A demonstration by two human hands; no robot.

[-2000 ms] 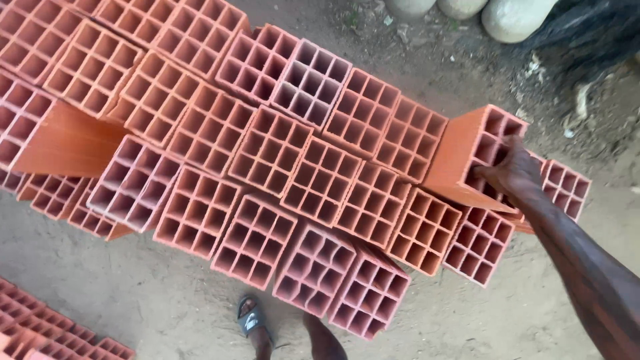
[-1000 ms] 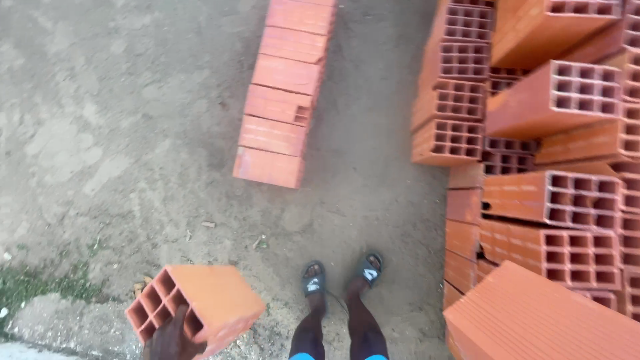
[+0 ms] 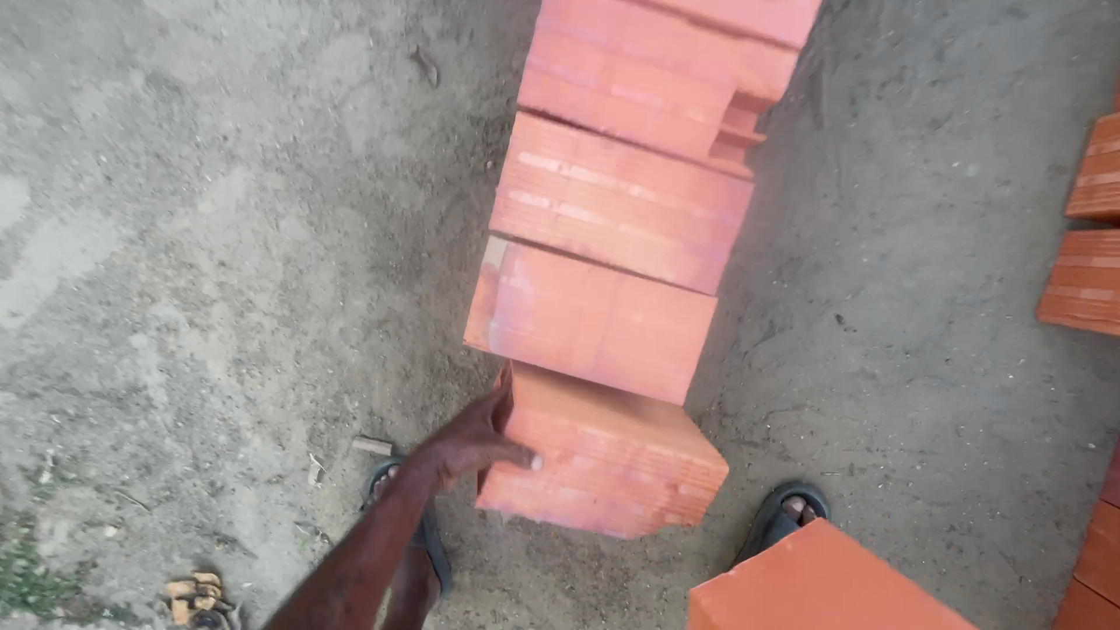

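Observation:
My left hand (image 3: pixel 472 442) grips the left end of a hollow clay brick (image 3: pixel 612 464), thumb on its top face and the other fingers at its end, partly hidden. This brick is tilted at the near end of a row of similar bricks, close to the nearest one (image 3: pixel 604 319). Another orange clay brick (image 3: pixel 814 586) enters the view at the bottom right, above my foot. My right hand is not visible, so what holds that brick cannot be seen.
My sandaled feet (image 3: pixel 792 516) stand either side of the near brick. More clay bricks (image 3: pixel 1085 280) line the right edge. Small broken pieces (image 3: pixel 199 599) and weeds (image 3: pixel 35 569) lie on the dirt ground at the lower left.
My left hand has brought its brick from the lower left, beside my feet, to the near end of the row. The view has moved closer to that row.

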